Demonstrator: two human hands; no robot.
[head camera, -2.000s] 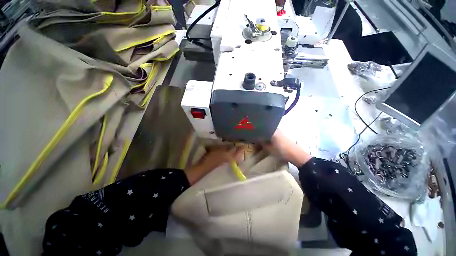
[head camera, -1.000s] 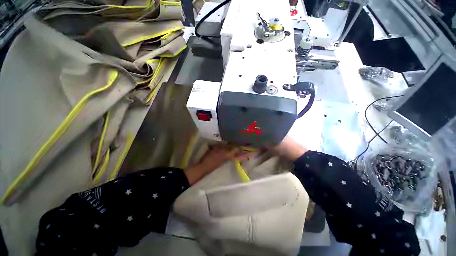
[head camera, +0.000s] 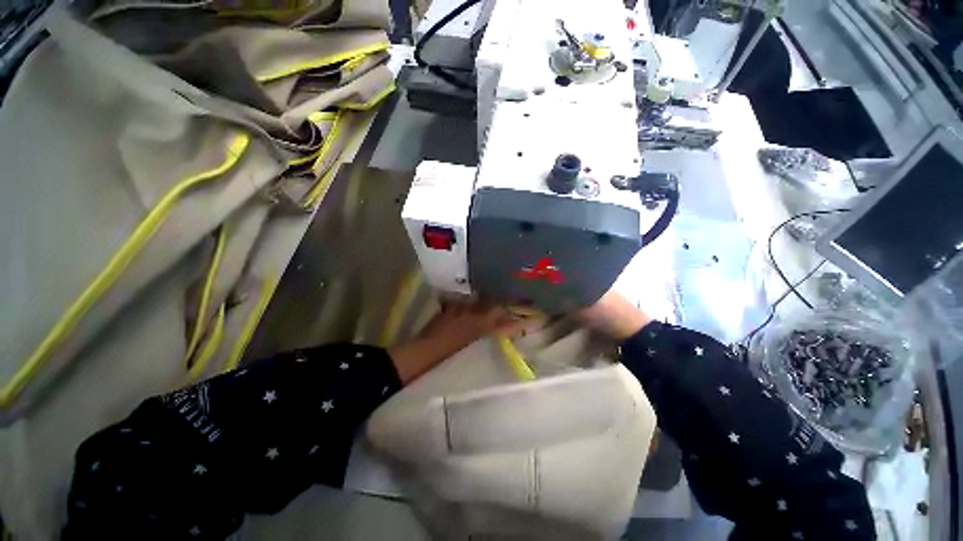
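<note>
A beige bag body (head camera: 539, 449) lies in front of me, its far edge under the machine head (head camera: 554, 248), which has a dark grey cover with a red logo. A yellow strip (head camera: 516, 359) runs along the cloth near the head. My left hand (head camera: 465, 328) lies on the cloth at the head's lower left, fingers at the fabric edge; its fingertips are partly hidden. My right hand (head camera: 612, 318) reaches to the head's lower right; its fingers are hidden behind the head. The fingers' exact hold cannot be seen.
A heap of beige bag pieces (head camera: 116, 190) with yellow edges fills the left. A red switch (head camera: 438, 237) sits on the machine's left box. At right are a clear bag of dark metal fittings (head camera: 834, 370), a control screen (head camera: 903, 217) and a thin black cable (head camera: 774, 254).
The view has shifted slightly, so the machine head appears further right. Both hands stay by the head, and the bag body has barely moved.
</note>
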